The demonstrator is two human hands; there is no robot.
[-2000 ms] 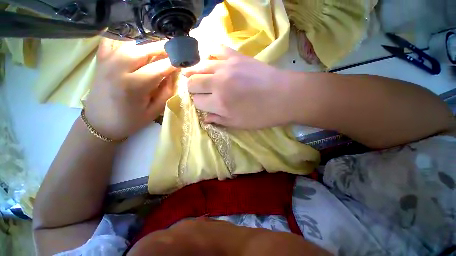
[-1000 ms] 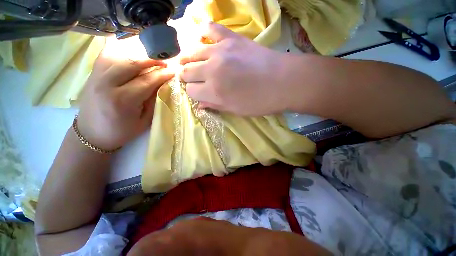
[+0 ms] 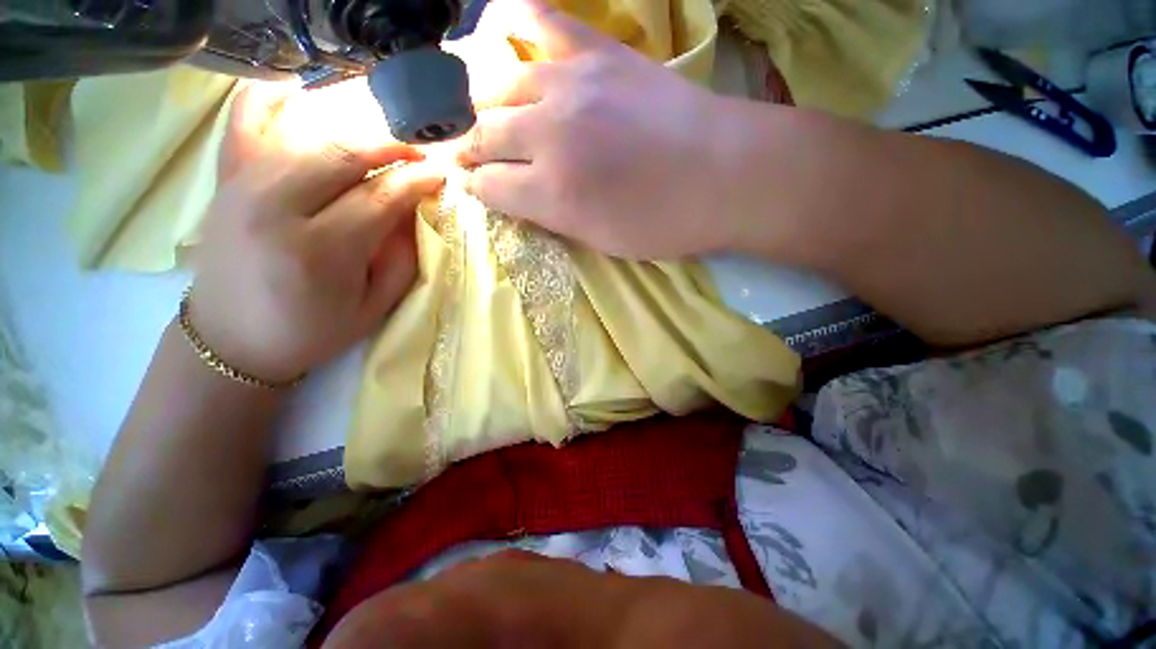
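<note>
Pale yellow fabric (image 3: 507, 380) lies in folds from under both hands down to the red apron. Two strips of lace trim (image 3: 545, 298) run along it, one narrow at left, one wider at right. My left hand (image 3: 304, 241), with a chain bracelet, pinches the fabric below the dark knob (image 3: 422, 95). My right hand (image 3: 596, 146) holds the fabric with bent fingers just right of it. The fingertips nearly meet in the bright lamp glare. The glare hides the exact grip and the needle area.
The sewing machine head (image 3: 241, 38) crosses the top left. More yellow cloth (image 3: 146, 178) lies at left. A gathered yellow section (image 3: 843, 57) is at upper right, with dark blue thread snips (image 3: 1046, 108) beyond it. A fluffy cream heap (image 3: 32, 393) is at the left edge.
My right hand has moved up and slightly right, uncovering more of the wider lace. The view has shifted a little, so the machine knob sits higher and further left than two seconds ago.
</note>
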